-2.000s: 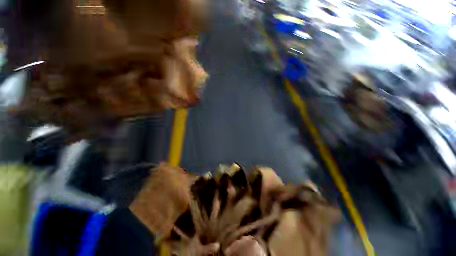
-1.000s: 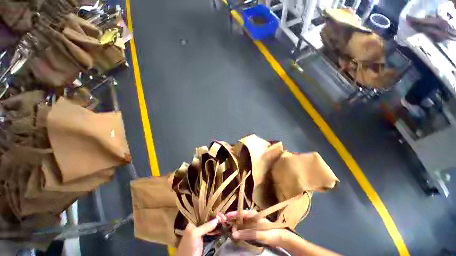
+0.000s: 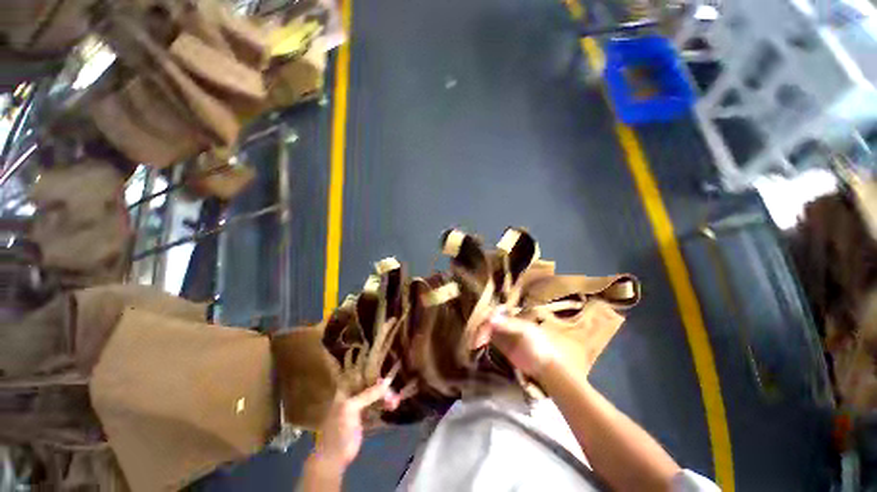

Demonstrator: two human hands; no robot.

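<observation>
A bunch of brown tote bags (image 3: 438,332) is held in front of my body at the lower middle, with dark insides and looped strap handles sticking up. My right hand (image 3: 514,341) is closed around some of the handles at the right of the bunch. My left hand (image 3: 358,413) is at the lower left of the bunch, its fingers on the lower ends of the straps. The fingertips of both hands are partly hidden by straps and slightly blurred.
Many brown bags (image 3: 183,384) hang on metal racks (image 3: 286,192) at the left. Yellow lines (image 3: 337,192) edge the dark floor aisle (image 3: 462,144). A blue basket (image 3: 678,108) stands at the upper right beside white frames (image 3: 769,82). More brown bags (image 3: 832,259) are at the right edge.
My hands were close together at the strap bases; now they are apart, the right one higher on the handles. The handles have spread and shifted. The hanging bags at left appear nearer.
</observation>
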